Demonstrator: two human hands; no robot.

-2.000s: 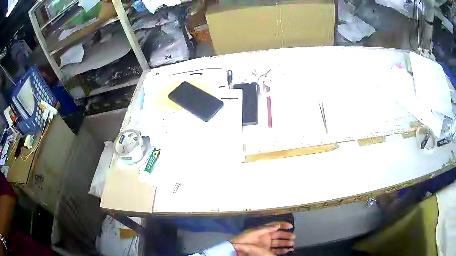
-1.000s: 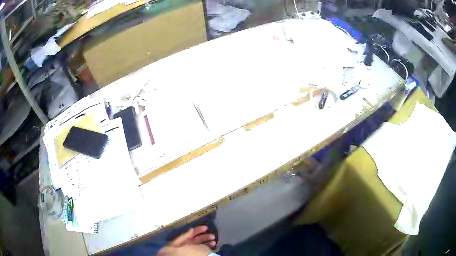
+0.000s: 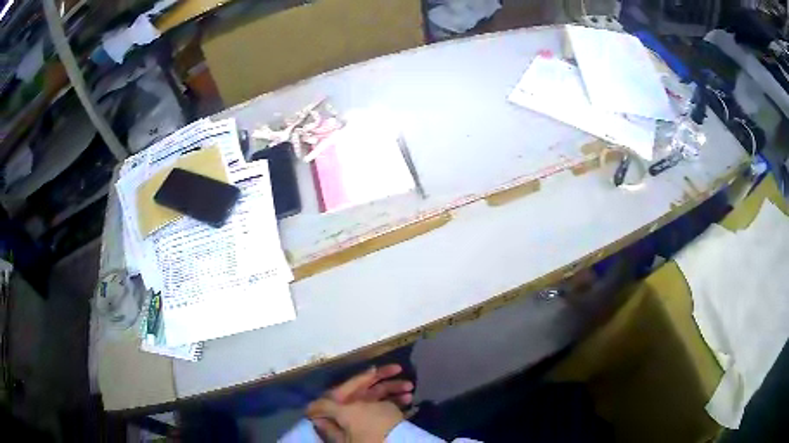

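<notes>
My left hand (image 3: pixel 375 387) is at the bottom edge of the picture, below the table's near edge, with its palm showing and fingers apart. My right hand (image 3: pixel 368 420) crosses it, its fingers around the left wrist. No tool or material shows in either hand. A smartphone (image 3: pixel 197 196) lies on a tan card (image 3: pixel 157 212) over printed sheets (image 3: pixel 216 277) at the table's left. A second dark phone or wallet (image 3: pixel 281 179) lies beside them, partly covered. A pink-and-white notepad (image 3: pixel 363 173) lies to its right, with a thin dark pen (image 3: pixel 413 168) beside it.
Pale pink strips (image 3: pixel 307 130) lie above the notepad. Clear tape (image 3: pixel 118 294) is at the left corner. A cream ring (image 3: pixel 630 169) and white sheets (image 3: pixel 619 82) are at the right end. White fabric (image 3: pixel 740 311) drapes over a mustard-covered stand (image 3: pixel 662 337) at right.
The view has swung right from two seconds ago, then slightly back left. The tabletop glare has lessened, so print and the pink notepad show. The hands stay together below the table edge.
</notes>
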